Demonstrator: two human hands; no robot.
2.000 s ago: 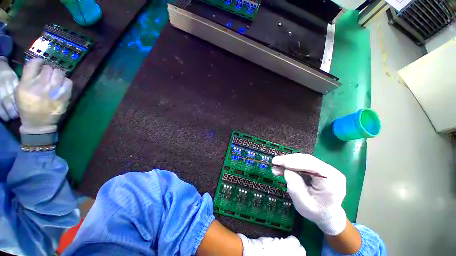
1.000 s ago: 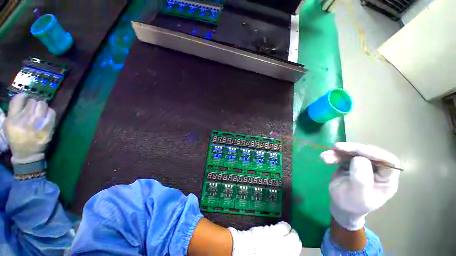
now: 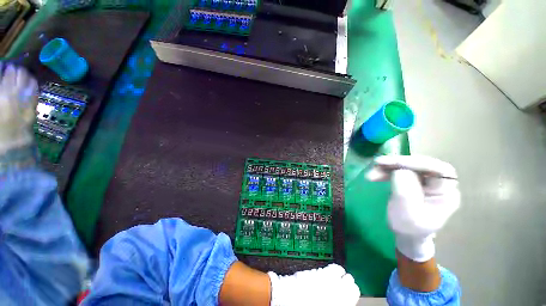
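A green PCB panel lies flat on a black mat. Its upper row of components glows blue; its lower row is grey-white. Seven-segment displays line both rows. My right hand, in a white knit glove, is right of the panel, over the green matting, and holds a thin dark brush like a pen. The brush tip is not clearly visible. My left hand, also gloved, is just below the panel, partly cut off by the bottom edge; its fingers are hidden. A blue coating cup stands beyond my right hand.
A metal-fronted tray at the far side holds another PCB panel. At left, a neighbour's gloved hand is over another mat with a panel and a blue cup. Grey floor lies right.
My right hand has moved right, off the panel, with the brush still in it. My left hand has barely moved. The neighbour's hand has moved away and up from its panel. The view has shifted.
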